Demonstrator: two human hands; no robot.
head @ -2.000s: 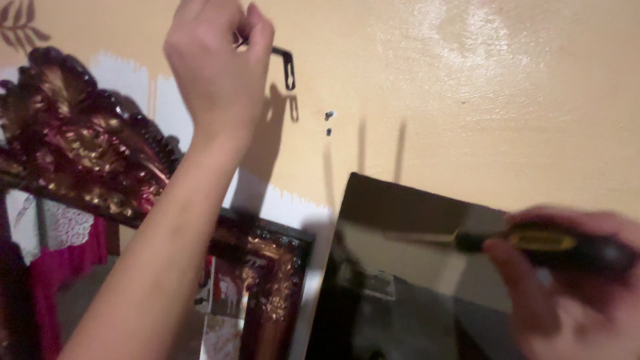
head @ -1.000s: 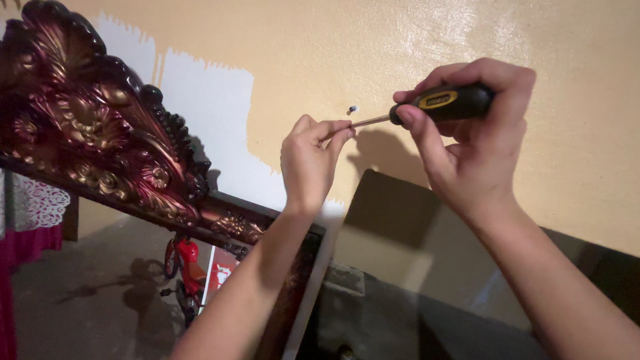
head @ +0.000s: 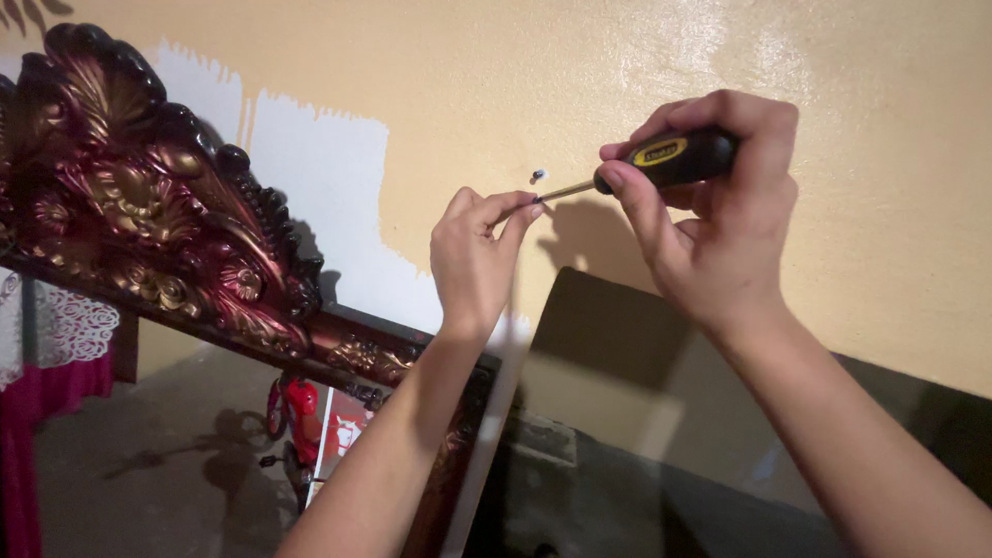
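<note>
My right hand (head: 721,209) grips a Stanley screwdriver (head: 686,159) by its black and yellow handle, the shaft pointing left. At the wall, the thumb and index finger of my left hand (head: 477,252) pinch a small dark screw (head: 537,200) against the screwdriver's tip. Just above the fingertips, another small dark fastener (head: 538,175) sits in the painted wall (head: 480,101). The black bracket seen earlier is not visible now.
An ornate carved red-and-gold mirror frame (head: 139,186) stands at the left, its glass reflecting a red toy-like motorcycle (head: 302,411) and a lace-edged magenta cloth (head: 74,387). A dark glossy panel (head: 620,333) is below my hands.
My left hand no longer shows the black bracket it held earlier. My right hand has raised the screwdriver from over the dark panel to my left fingertips at the wall.
</note>
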